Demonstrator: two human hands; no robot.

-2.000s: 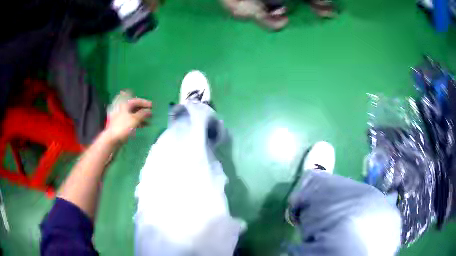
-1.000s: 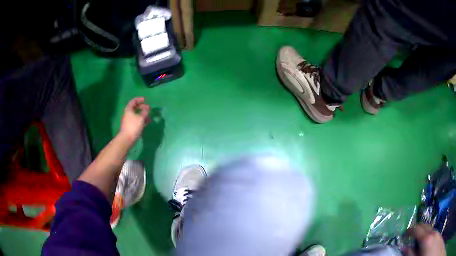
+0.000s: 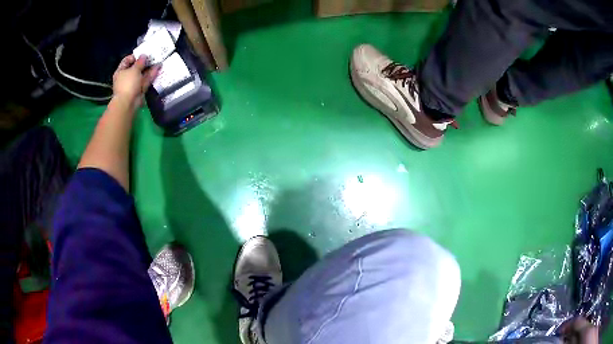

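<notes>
A black label printer [image 3: 185, 111] stands on the green floor at the upper left, with small lit lights on its front. White paper labels [image 3: 171, 72] come out of its top. My left hand [image 3: 134, 79] reaches to it and pinches a white label [image 3: 156, 46] between thumb and fingers. My right hand [image 3: 579, 330] is at the bottom right edge, partly cut off, beside a dark garment in clear film [image 3: 538, 309]; I cannot tell whether it holds anything.
Another person's legs [image 3: 464, 60] and beige-brown shoe [image 3: 396, 94] are at the upper right. A second person's dark leg and grey shoe [image 3: 173, 275] are at the left, near a red stool [image 3: 32, 316]. More bagged dark garments [image 3: 595, 248] lie at the right. Cardboard boxes [image 3: 383, 7] stand at the top.
My left hand has moved up and forward to the printer and taken hold of a label. My right hand has come into view at the bottom right. The view has shifted.
</notes>
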